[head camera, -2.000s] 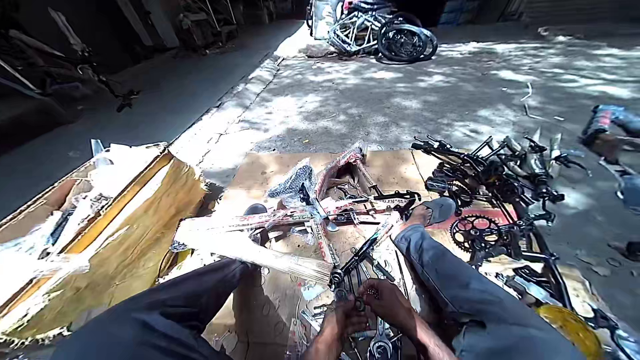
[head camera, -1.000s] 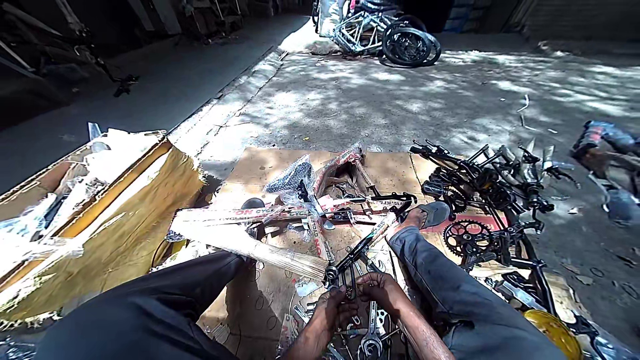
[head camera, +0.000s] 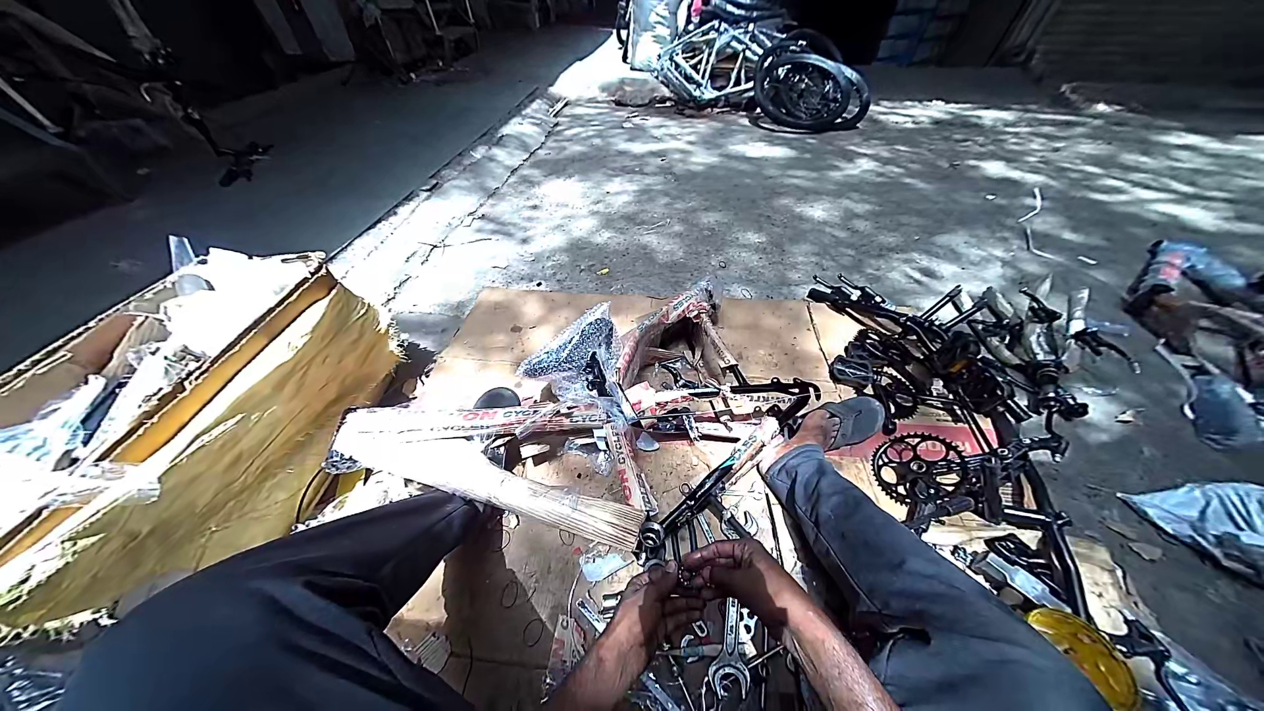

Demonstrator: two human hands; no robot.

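Note:
My left hand (head camera: 647, 607) and my right hand (head camera: 743, 573) meet at the fingertips just below the near end of a wrapped bicycle frame (head camera: 622, 464). Their fingers pinch a small dark part, too small to name. Beside them is the frame's bottom-bracket end (head camera: 652, 534). The frame lies on flattened cardboard (head camera: 494, 326) between my legs, its tubes covered in printed wrapping and pale foam. Under my right hand, an open-end wrench (head camera: 730, 662) lies among other tools and small metal parts.
Black bicycle parts and a chainring (head camera: 919, 468) are piled at the right, near a yellow disc (head camera: 1083, 657). An open cardboard box (head camera: 257, 425) with plastic wrapping stands at the left. Wheels (head camera: 805, 91) and bicycle frames stand farther back. A sandal (head camera: 857, 423) is on my right foot.
My hands stay together near the frame's near end, with only small shifts of the fingers. Nothing has plainly been taken up or let go.

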